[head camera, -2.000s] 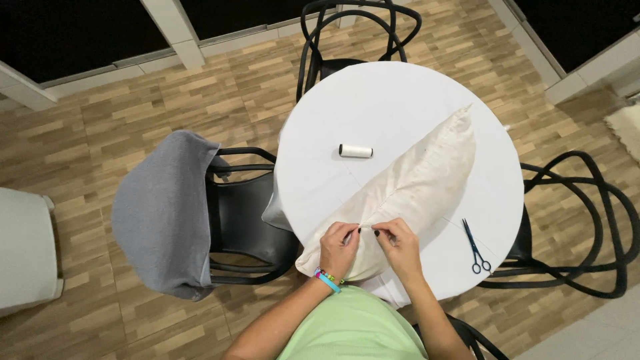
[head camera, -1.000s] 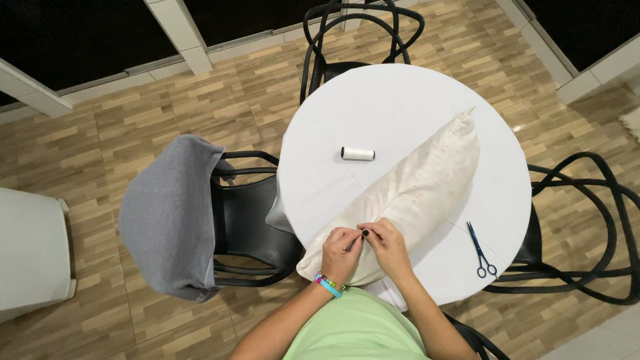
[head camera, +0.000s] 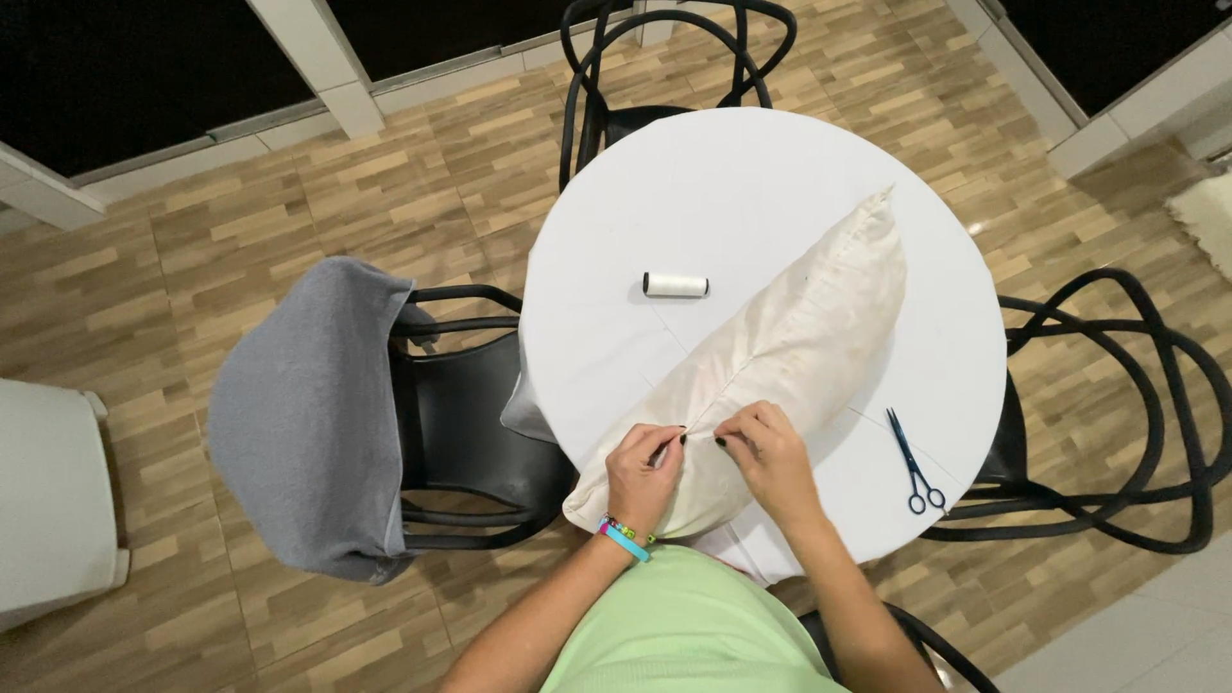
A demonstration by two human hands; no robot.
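A cream fabric pillow lies diagonally across the round table with a white cloth, its near end against my green shirt. My left hand pinches the pillow's seam between thumb and fingertips. Just right of it, my right hand hovers over the pillow with thumb and forefinger together; a needle or thread between them is too small to make out. A spool of white thread lies on its side beyond the pillow. Dark scissors rest at the table's right, blades pointing away from me.
Black chairs stand around the table: one at the far side, one at the right, and one at the left with a grey cloth over its back. Part of another shows near my right forearm. A white piece of furniture is at far left.
My right hand was against my left at the seam one second ago and has moved a little to the right, apart from it. My left hand stays at the seam.
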